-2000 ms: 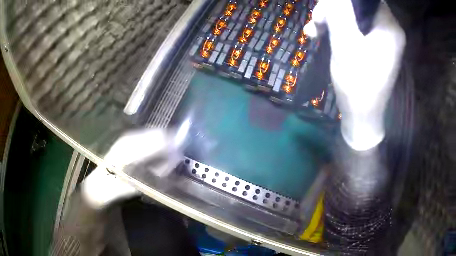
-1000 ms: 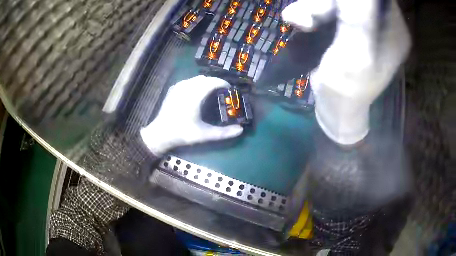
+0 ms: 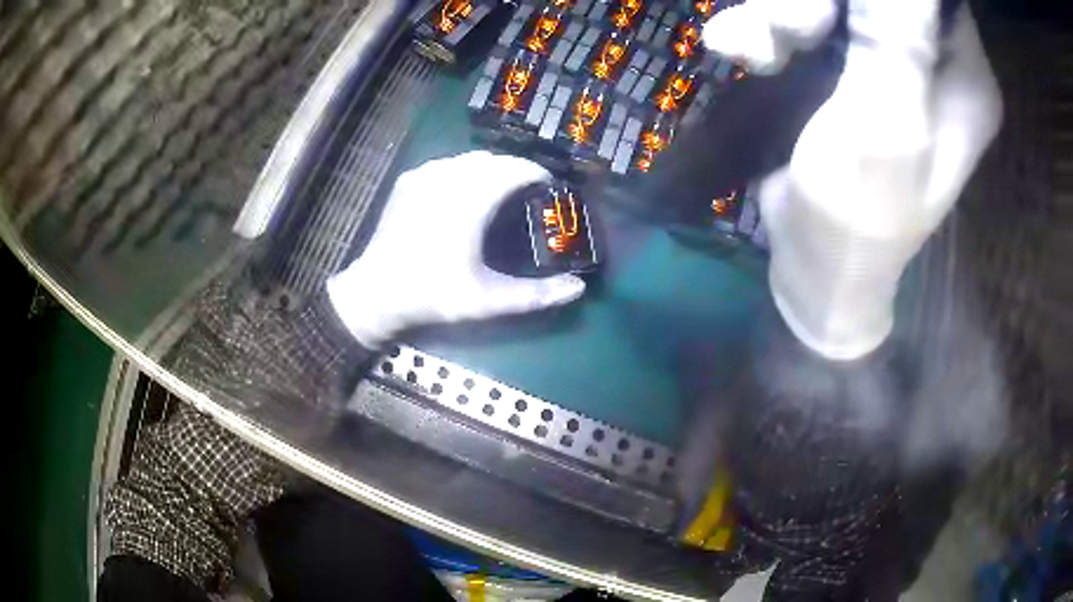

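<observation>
My left hand (image 3: 441, 247), in a white knit glove, grips a black unit (image 3: 562, 229) between thumb and fingers above the teal mat (image 3: 612, 329). The unit's open face shows bright orange copper and faces up. My right hand (image 3: 882, 188), also white-gloved and blurred, is at the right, closed around a dark tapered tool, probably an air blow gun (image 3: 753, 135). Its dark end points down-left towards the held unit, apart from it. The tip is blurred. Rows of similar units (image 3: 588, 112) lie just behind.
One unit (image 3: 453, 24) lies apart at the upper left. A slotted grille (image 3: 341, 188) and pale bar (image 3: 312, 124) run along the left, beside grey foam (image 3: 141, 118). A perforated metal strip (image 3: 518, 412) lies in front. The white window frame (image 3: 294, 453) curves across the near side.
My left hand has come in from the lower left and now holds a unit over the mat. My right hand has turned the dark tool towards it. The rows appear shifted in view.
</observation>
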